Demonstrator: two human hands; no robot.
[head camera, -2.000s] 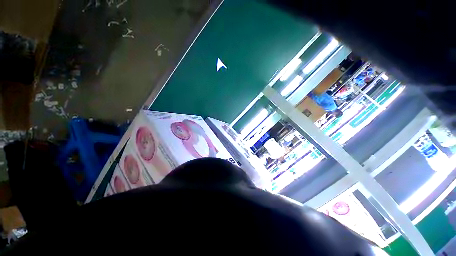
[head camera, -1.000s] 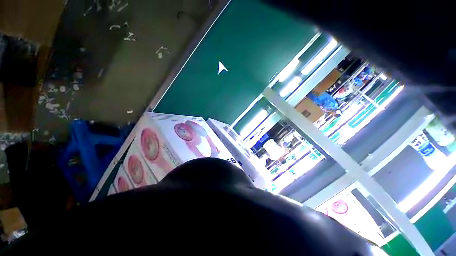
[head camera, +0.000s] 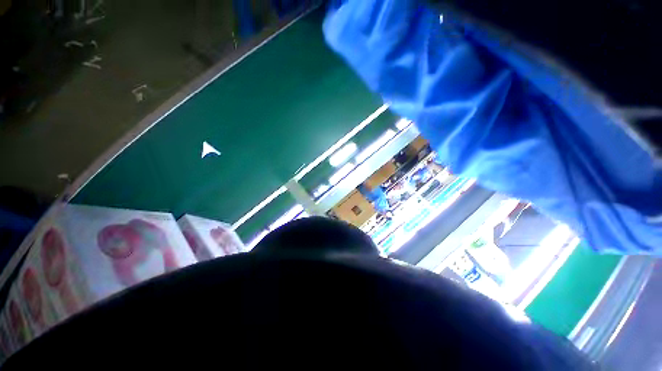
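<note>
White printed boxes with pink round product pictures (head camera: 131, 250) stand in a row at the lower left, on a green-topped bench (head camera: 247, 130). A further box (head camera: 220, 239) stands just right of them, partly hidden. A bright blue sleeve (head camera: 493, 116) crosses the upper right; whose arm it is cannot be told. Neither of my hands is in view. A large dark curved shape (head camera: 305, 311) hides the lower middle.
A small white scrap (head camera: 210, 149) lies on the green top. Dark floor with pale scraps (head camera: 80, 94) is at the upper left. Bright lights, brown cartons (head camera: 353, 209) and a lit line show beyond the bench. A second green surface (head camera: 573, 290) is at the lower right.
The blue sleeve has come into view at the upper right. The view has turned, so the boxes and the white scrap sit further left and lower.
</note>
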